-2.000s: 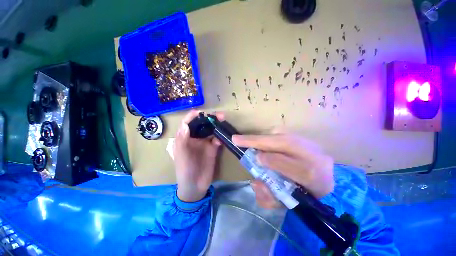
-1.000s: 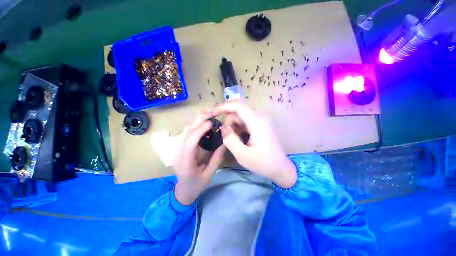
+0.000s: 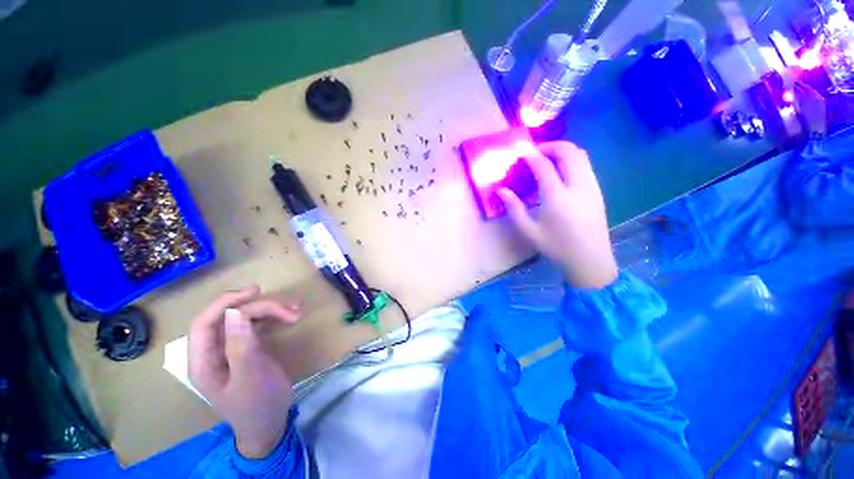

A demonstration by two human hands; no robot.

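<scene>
My right hand [image 3: 565, 210] is over the small lit station [image 3: 489, 166], thumb and fingers bent at its right side. Pink glare and my fingers hide whether they grip anything. My left hand [image 3: 242, 360] is above the cardboard's lower left edge, fingers apart and slightly curled, with no part visible in it. The electric screwdriver [image 3: 320, 245] lies on the cardboard between my hands, bit pointing away. A round black housing [image 3: 124, 333] lies left of my left hand, below the blue parts bin [image 3: 198, 234] that holds shiny metal pieces [image 3: 150, 229].
Small screws [image 3: 401, 178] stand scattered on the cardboard [image 3: 234, 122]. Another black housing [image 3: 329, 98] lies at the cardboard's back edge. A glowing lamp [image 3: 559, 79] leans beside the station. A blue container [image 3: 672, 84] and a person's blue sleeve [image 3: 829, 187] are farther right.
My hands have parted from the black housing they held together. The right has moved to the lit station. The screwdriver was put down earlier. The view has swung right; the black box has left it.
</scene>
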